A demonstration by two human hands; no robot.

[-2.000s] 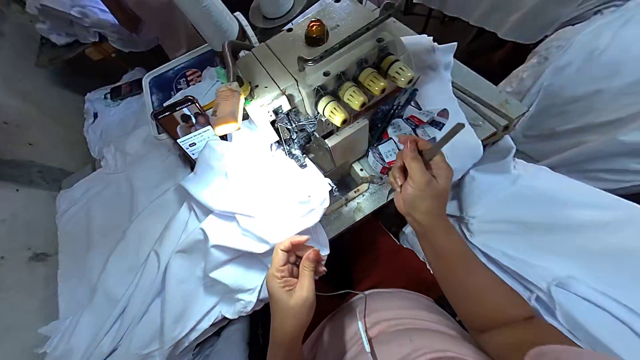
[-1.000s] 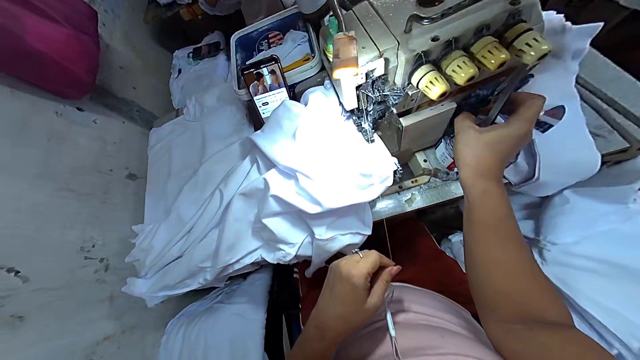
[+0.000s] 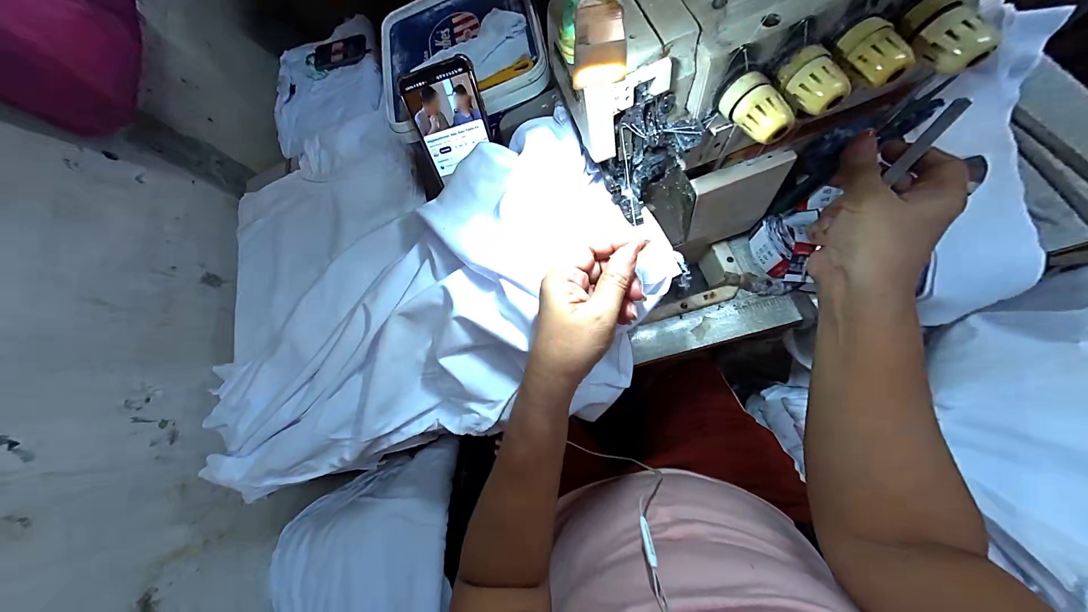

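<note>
White fabric [image 3: 459, 297] lies bunched under the lamp-lit needle area of an overlock sewing machine [image 3: 629, 161]. Over the fabric's right edge, just in front of the needles, is my left hand [image 3: 588, 297], thumb and fingertips pinched together; whether a thread is between them cannot be told. My right hand [image 3: 892, 195] holds a flat metal tool [image 3: 926, 140], perhaps tweezers, below the yellow tension dials [image 3: 812, 81] and beside several labels [image 3: 782, 246]. The lower ends of the needles are partly lost in glare and dark lint.
A phone [image 3: 446, 119] with a lit screen leans on a plastic tub [image 3: 544, 72] that holds cloth and a yellow-handled tool. More white fabric [image 3: 1011, 382] hangs at the right. A wall [image 3: 110, 323] stands at the left. A cable [image 3: 648, 535] runs down my shirt.
My left hand has moved from near my lap up to the fabric by the needles. My right hand still holds the metal tool beside the machine. The view has shifted.
</note>
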